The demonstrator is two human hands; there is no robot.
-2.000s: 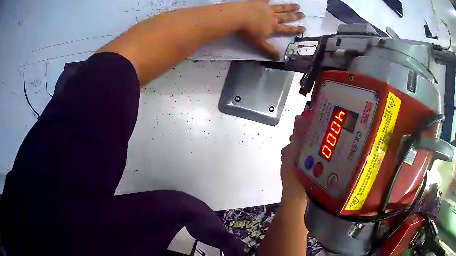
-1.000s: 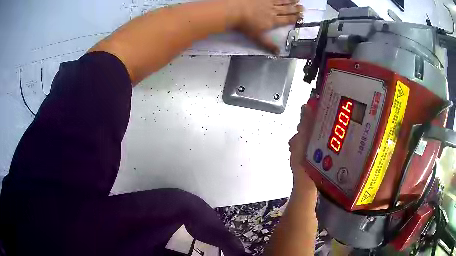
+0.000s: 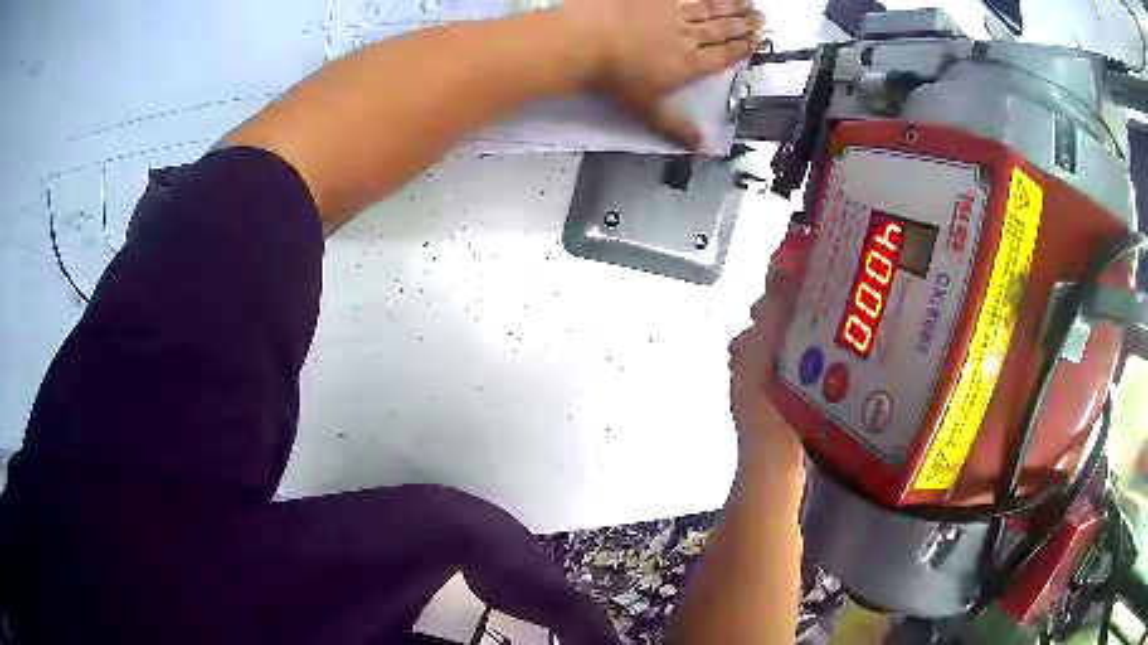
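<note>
The straight knife cutting machine (image 3: pixel 932 315), red and silver with digits reading 4000, stands at the right. Its grey base plate (image 3: pixel 648 239) lies on the table, partly beneath the edge of the paper marker (image 3: pixel 554 124). My left hand (image 3: pixel 667 63) lies flat on the marker with fingers spread, beside the metal knife stand (image 3: pixel 768 114). My right hand (image 3: pixel 762 347) is at the machine's near side, mostly hidden behind the red housing; its fingers seem closed round the handle, which is hidden.
The white table (image 3: pixel 504 365) carries small dark specks. Dark fabric pieces (image 3: pixel 869 15) lie beyond the machine at the top. A thin black power cord (image 3: pixel 1051 466) loops over the motor. Scraps (image 3: pixel 630 561) litter the floor below the table's near edge. My leg shows at the bottom.
The machine has moved slightly right and up in the picture, with my right hand on it. My left hand stays flat on the marker near the knife stand.
</note>
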